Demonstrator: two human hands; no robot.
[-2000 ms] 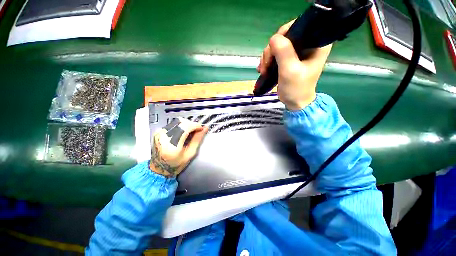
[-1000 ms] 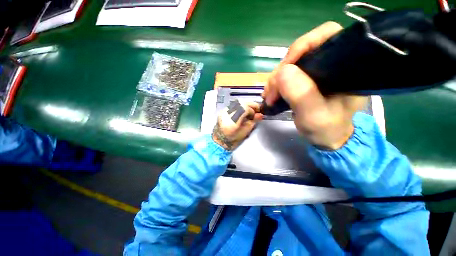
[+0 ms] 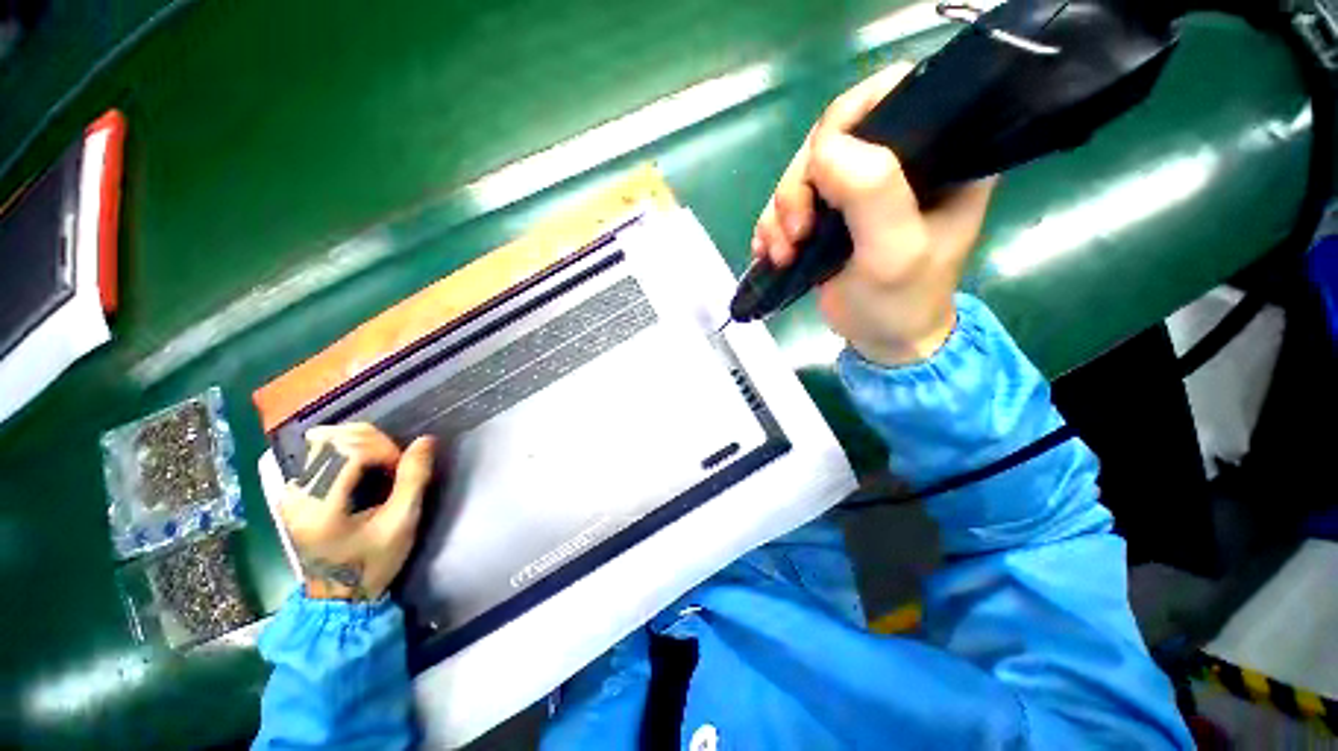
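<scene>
A laptop (image 3: 572, 440) lies bottom side up on a white sheet (image 3: 792, 492), with an orange-red board edge (image 3: 470, 286) showing beyond it. My right hand (image 3: 888, 220) grips a black electric screwdriver (image 3: 1013, 96). Its tip points down at the laptop's right edge; whether it touches is unclear. My left hand (image 3: 349, 506) rests at the laptop's left end, thumb and fingers curled towards each other, with grey bands on the fingers. Whether it holds a screw cannot be told.
Two clear screw packs lie left of the laptop: the upper bag (image 3: 176, 455) and the lower one (image 3: 203, 590). Another laptop (image 3: 37, 242) lies at far left on white and red layers. The screwdriver cord (image 3: 961, 477) runs across my right sleeve.
The screwdriver has moved from beside my left hand to the laptop's right edge. My left hand has separated from it and lies at the left end. The view has turned.
</scene>
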